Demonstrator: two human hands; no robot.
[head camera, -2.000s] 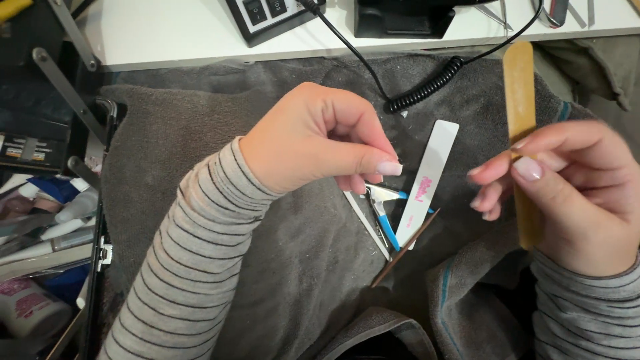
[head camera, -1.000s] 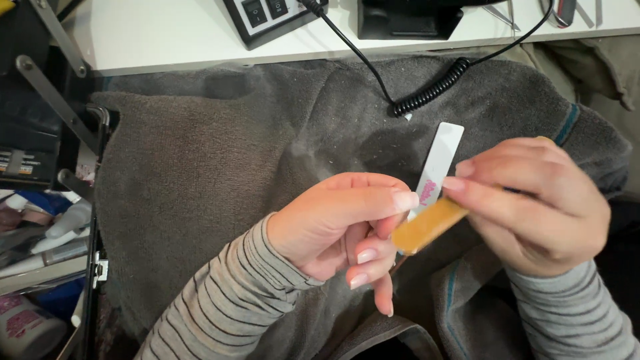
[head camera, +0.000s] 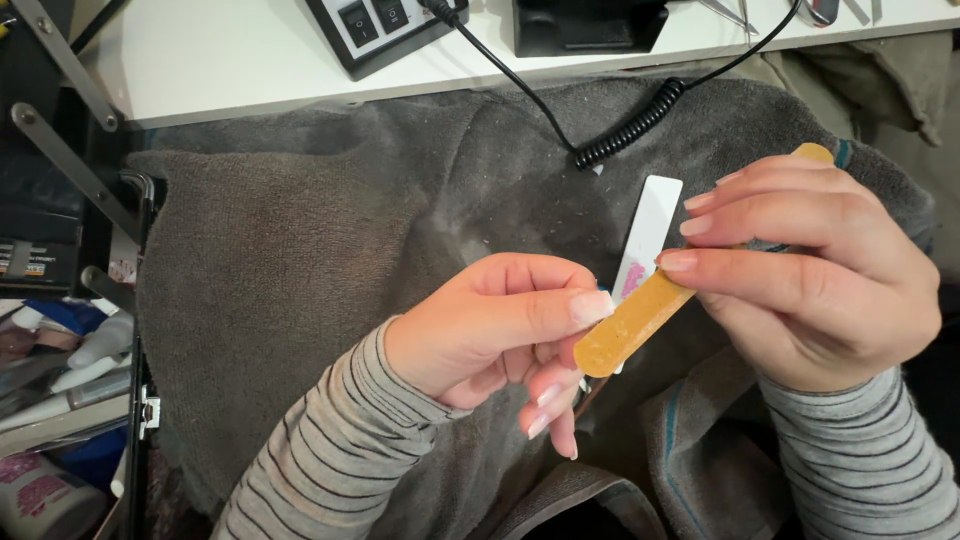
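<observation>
A yellow nail file (head camera: 637, 322) is pinched between the thumb and fingers of my right hand (head camera: 810, 270); its rounded end lies at the thumbnail of my left hand (head camera: 502, 330). The left thumb points right with the fingers curled beneath it, and I see nothing held in that hand. Behind the two hands, a white nail file (head camera: 651, 225) with pink print rests on the dark grey towel (head camera: 300, 285). A thin brown stick (head camera: 591, 397) shows partly below the yellow file, mostly hidden by my left fingers.
A black coiled cable (head camera: 630, 127) crosses the towel's far part from a switch box (head camera: 382, 30) on the white table (head camera: 217, 60). Metal tools (head camera: 727, 15) lie at the table's back right. At the left stands an opened case (head camera: 142, 337) filled with bottles and tubes.
My right hand has brought the yellow file from upright at the right to a slant against my left thumb. The left hand has moved lower and now covers most of the blue-handled tool seen earlier.
</observation>
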